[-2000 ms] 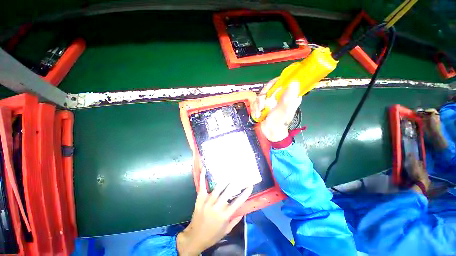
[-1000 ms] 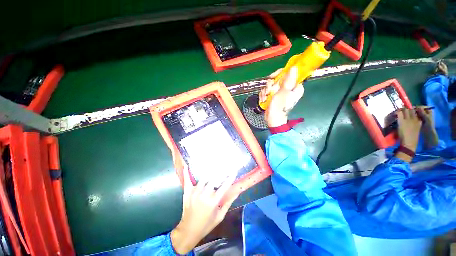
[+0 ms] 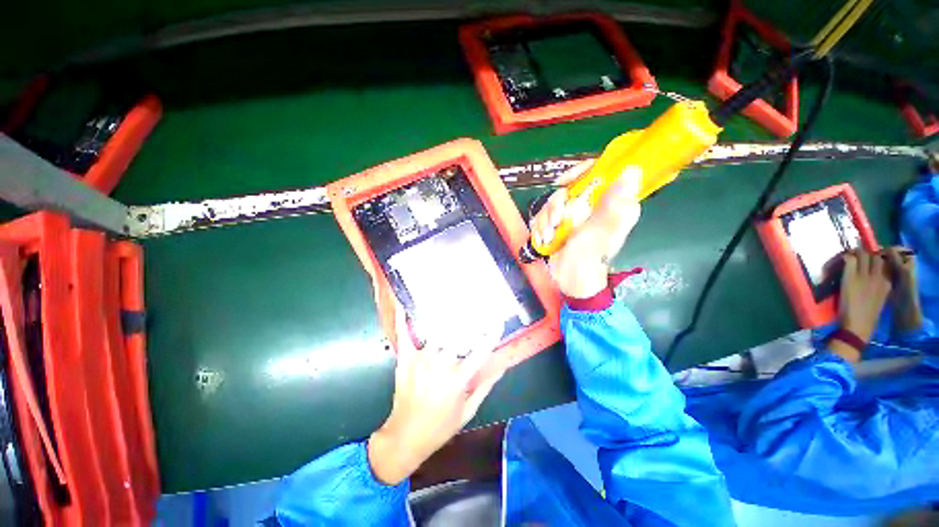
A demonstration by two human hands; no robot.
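An opened tablet [image 3: 377,230] lies in a red-orange foam frame [image 3: 358,245] on the green bench. Its pale battery [image 3: 453,283] glares, and the mainboard [image 3: 420,209] shows at the far end. My left hand [image 3: 441,376] rests with its fingers over the near end of the tablet and frame. My right hand [image 3: 597,232] is closed around the yellow electric screwdriver [image 3: 659,149]. Its dark tip end is at the frame's right side; the exact tip contact cannot be told. The screw dish is mostly hidden behind my right hand.
Stacked red frames [image 3: 98,381] stand at the left bench edge. Beyond the worn white rail [image 3: 247,210], framed tablets [image 3: 561,67] lie on the belt. A black cord [image 3: 726,257] hangs at right. Another person's hands [image 3: 867,288] work on a framed tablet at far right.
Since one second ago, the screwdriver's lower end has moved from over the round dish to the frame's right side. The frame had turned and shifted outward earlier. My left hand stays at its near end.
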